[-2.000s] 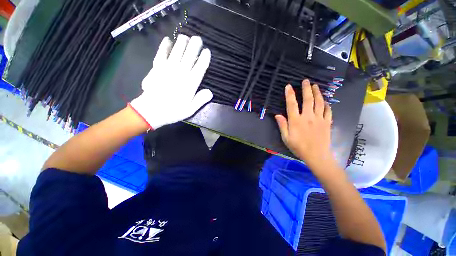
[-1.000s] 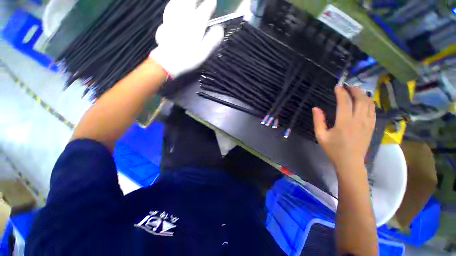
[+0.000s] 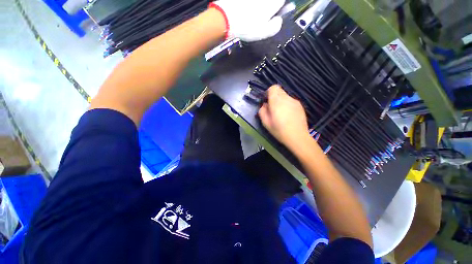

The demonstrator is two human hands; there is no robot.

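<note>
Black cables (image 3: 310,72) lie in a wide row on the dark table plate (image 3: 235,82). Small metallic tips show at their left ends and red, blue and white wire tips at their lower right ends. My bare right hand (image 3: 284,113) is closed on a few cables at the row's front left; their ends stick out past the fingers. My gloved left hand (image 3: 253,20) is cut off by the top edge. It lies over a silver loading bar (image 3: 222,49), whose left end shows below the glove; its grip is hidden.
A thick cable heap (image 3: 150,26) lies on the green-matted table at upper left. The press's green beam (image 3: 383,31) crosses the upper right. A white bucket (image 3: 396,221) stands at lower right. Blue crates (image 3: 160,134) are below the table edge.
My right hand has moved left from the wire-tip end to the metallic-tip end and closed on cables. My gloved hand has moved off the cables, up to the bar. The view has shifted and turned.
</note>
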